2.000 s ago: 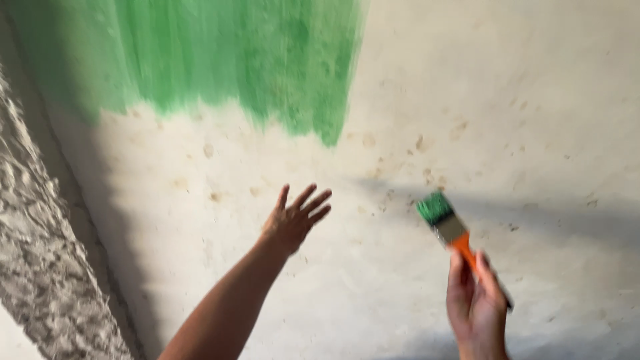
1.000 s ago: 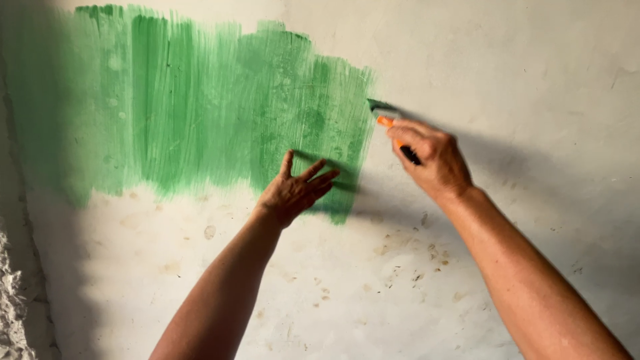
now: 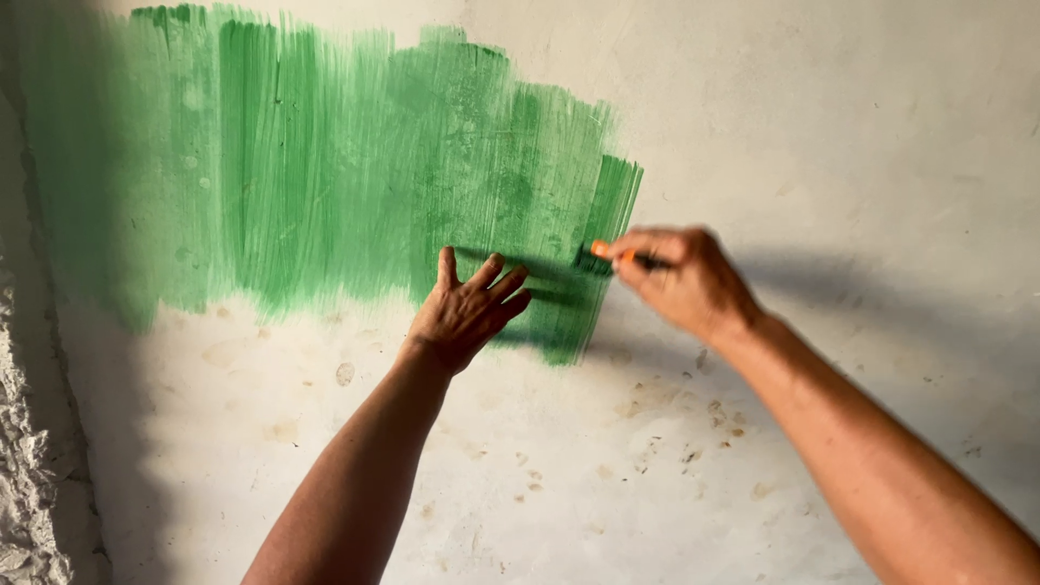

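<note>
A wide patch of green paint (image 3: 357,179) with streaky vertical brush marks covers the upper left of a pale wall (image 3: 812,122). My right hand (image 3: 686,280) grips a paintbrush (image 3: 601,249) by its orange and black handle, its dark bristles against the wall at the patch's right edge. My left hand (image 3: 475,309) holds nothing; its fingers are spread over the patch's lower edge, left of the brush. Whether the palm presses on the wall cannot be told. The fingers of my right hand hide part of the handle.
Rough, broken plaster (image 3: 24,479) runs down the far left side, beside a darker corner strip. Brown stains (image 3: 691,455) mark the pale wall below the green patch. Shadows of the hands and arms fall across the wall.
My right hand has brought the brush from low on the right up to the patch's edge, then down along it. A darker green stroke now shows there. The view has shifted.
</note>
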